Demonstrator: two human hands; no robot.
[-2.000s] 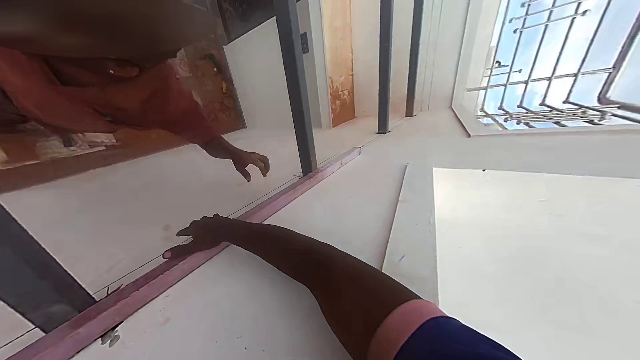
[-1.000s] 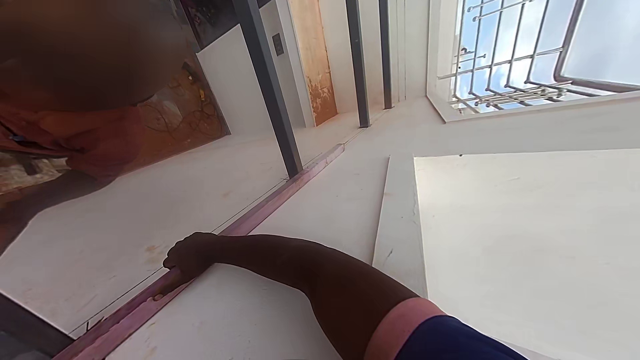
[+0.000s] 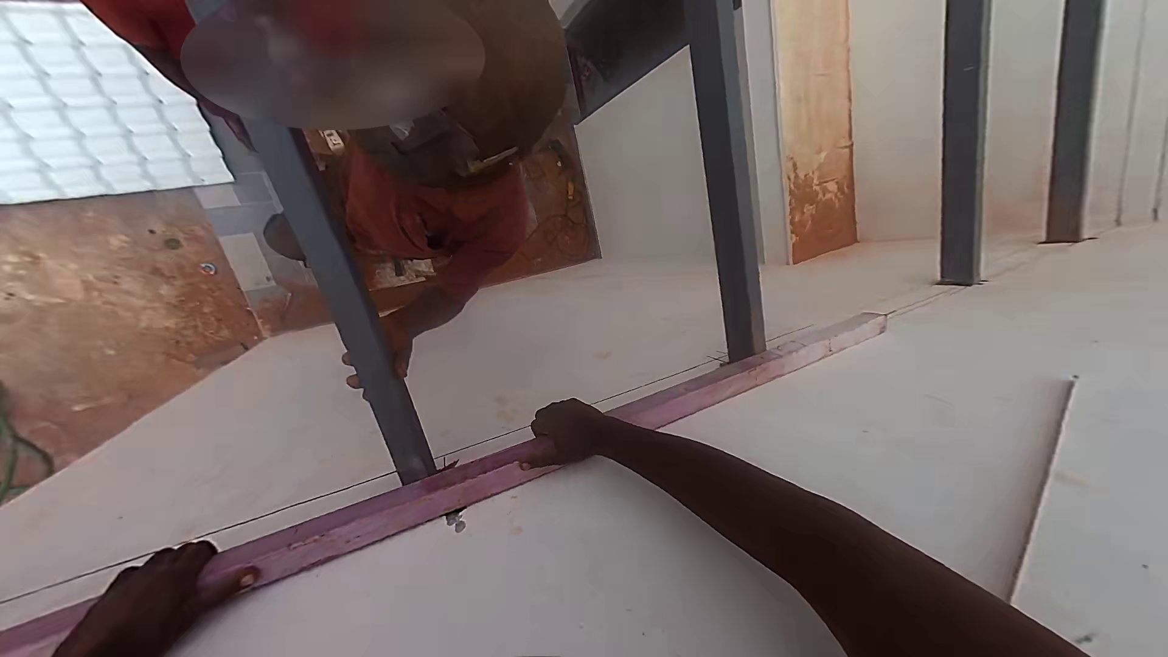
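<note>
A long pink-stained wooden batten (image 3: 365, 534) lies diagonally across a pale panel surface (image 3: 566, 584), beside a thin drawn line. My left hand (image 3: 151, 593) grips the batten near the lower left. Farther along it, my right hand (image 3: 568, 432) is closed around the batten, the arm reaching in from the lower right. Between my hands, the end of a dark grey metal post (image 3: 342, 292) meets the surface at the batten's far edge. Another grey metal post (image 3: 725, 182) meets it beyond my right hand. A small hole or damaged spot shows beside the batten.
Across the batten a co-worker in red (image 3: 438, 210) has a hand (image 3: 388, 356) at the nearer post. More grey posts (image 3: 963, 137) stand at the upper right. A raised panel edge (image 3: 1045, 484) runs at the right. A green hose or cable (image 3: 18, 447) lies at far left.
The view has swung left, bringing my left hand on the batten into sight. My right hand was on the batten in both earlier frames. The co-worker's hand now shows at the nearer post.
</note>
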